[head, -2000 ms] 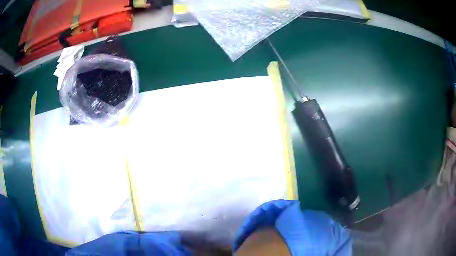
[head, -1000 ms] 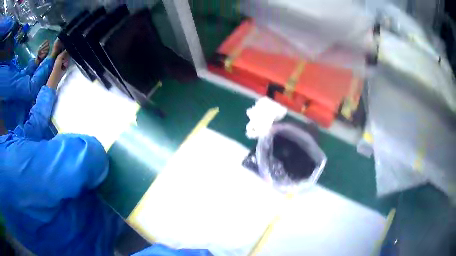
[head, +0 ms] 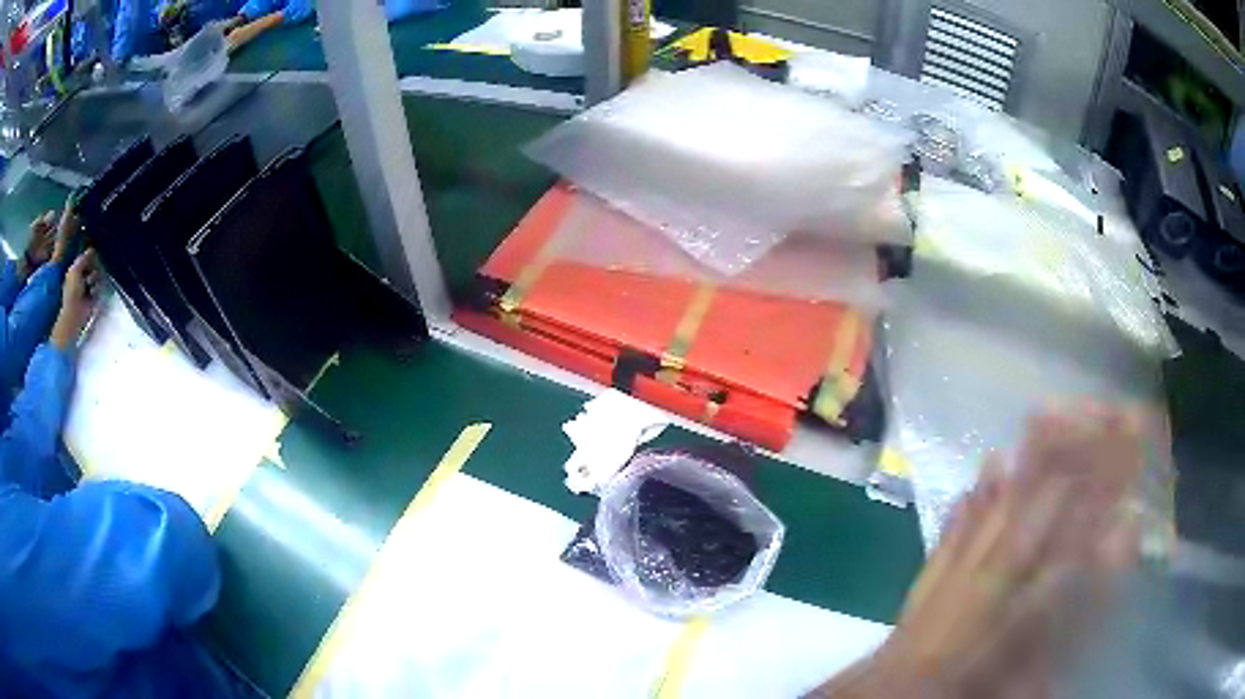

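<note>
A crumpled clear plastic bag (head: 614,553) with a round open mouth and tiny black pieces inside stands at the back edge of the white mat (head: 478,601). A crumpled white cloth or glove (head: 608,434) lies just behind it. Blurred bare skin of my hands shows raised at the lower right, right of the bag and not touching it. Whether this is one hand or both together, and which hand is in front, cannot be told. The fingers are too blurred to show whether they hold anything.
Orange boards (head: 628,307) lie behind the mat under bubble wrap (head: 724,150). More wrap covers a pale stack (head: 1010,314) at right. Upright black panels (head: 273,273) and a co-worker's blue sleeve (head: 109,560) are left, beside a grey post (head: 382,164).
The view has swung left and up, so the electric screwdriver is out of view. Blurred bare skin has come up at the lower right. The bag remains on the mat's back edge.
</note>
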